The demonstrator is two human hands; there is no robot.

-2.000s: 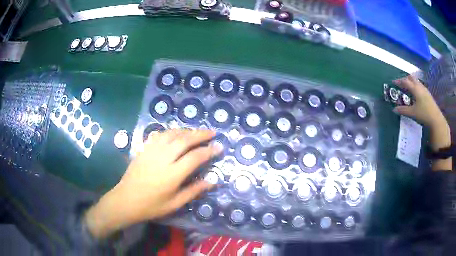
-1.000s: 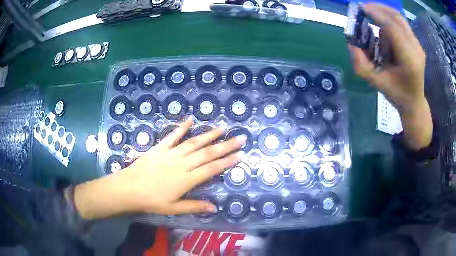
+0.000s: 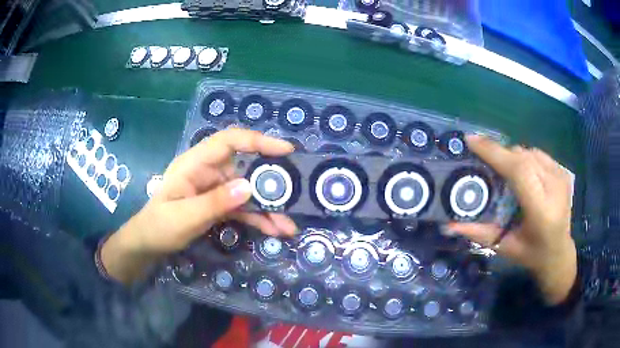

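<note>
A grey four-place fixture plate (image 3: 304,192) is held up above the filled blister tray. It bears a row of black round speaker drivers (image 3: 338,190) with white rings. My left hand (image 3: 197,197) grips its left end, thumb beside the leftmost driver. My right hand (image 3: 530,211) grips its right end. The clear blister tray (image 3: 326,275) lies below, its pockets holding rows of black drivers. The plate and both hands hide the tray's middle rows.
Another four-place plate with drivers (image 3: 181,58) lies at the back left. A ring adhesive sheet (image 3: 98,168), a loose driver (image 3: 111,127) and empty blister trays (image 3: 34,149) are at left. A clear plastic box (image 3: 408,41) and blue bin (image 3: 537,34) stand behind.
My right hand has brought the fixture plate from the right to above the tray. My left hand has risen from the tray and taken the plate's left end. The back-left plate appears farther right.
</note>
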